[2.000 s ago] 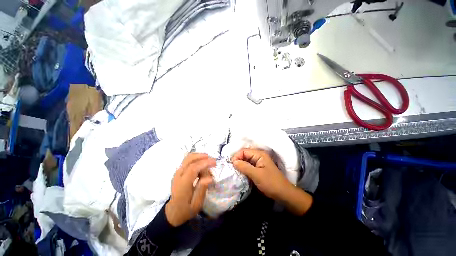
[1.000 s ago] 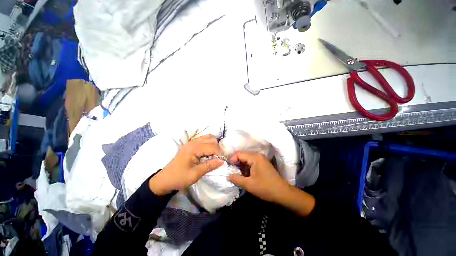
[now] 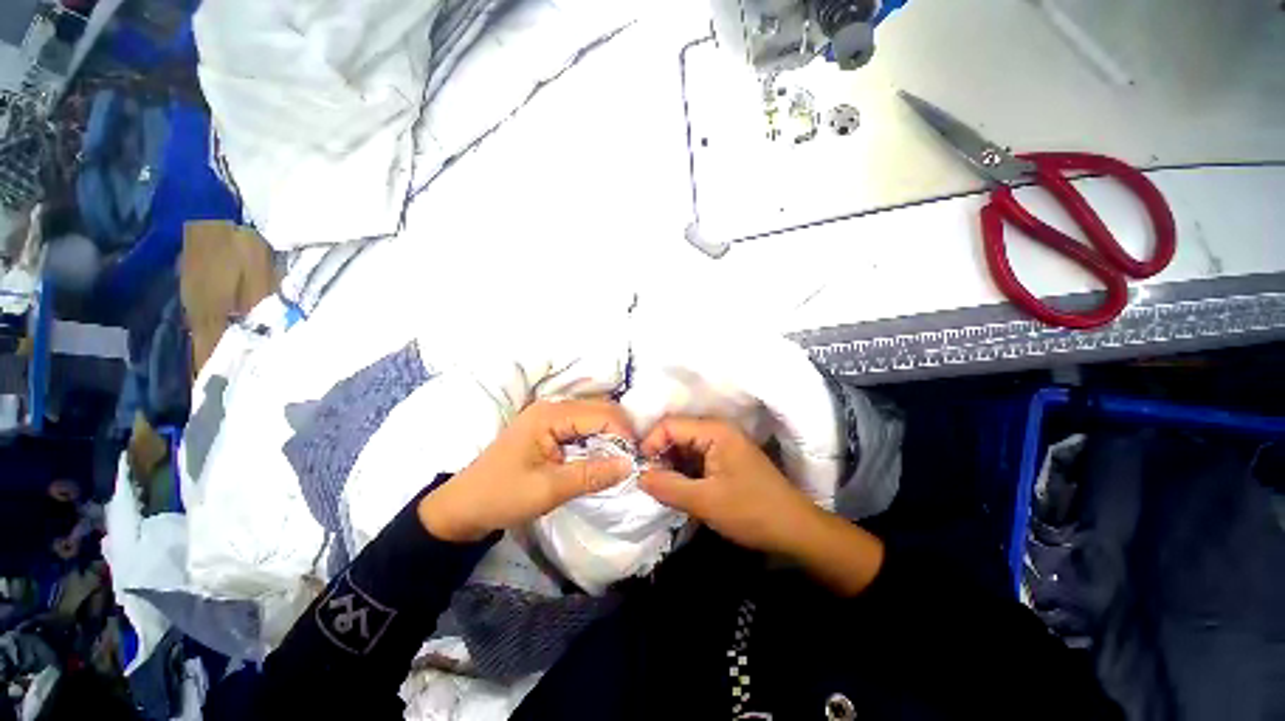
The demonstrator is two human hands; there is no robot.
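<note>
A garment piece with puffy white lining (image 3: 599, 542) is bunched at my lap in the head view, with checked blue-grey shell fabric (image 3: 529, 630) below it. My left hand (image 3: 533, 469) pinches the white cloth from the left. My right hand (image 3: 726, 483) pinches it from the right, its fingertips close to those of my left hand. A narrow dark seam edge (image 3: 630, 352) runs up from the fingertips. The exact spot between the fingertips is too small to make out.
Red-handled scissors (image 3: 1071, 233) lie on the machine bed, right of the needle area (image 3: 806, 116). A slim white tool (image 3: 1082, 42) lies behind them. Stacked garment pieces (image 3: 317, 120) are at the upper left. A blue crate (image 3: 1026, 479) with dark cloth is at the lower right.
My left hand has come in from an open, blurred pose to pinch the cloth beside my right hand. The table and scissors sit slightly higher in view.
</note>
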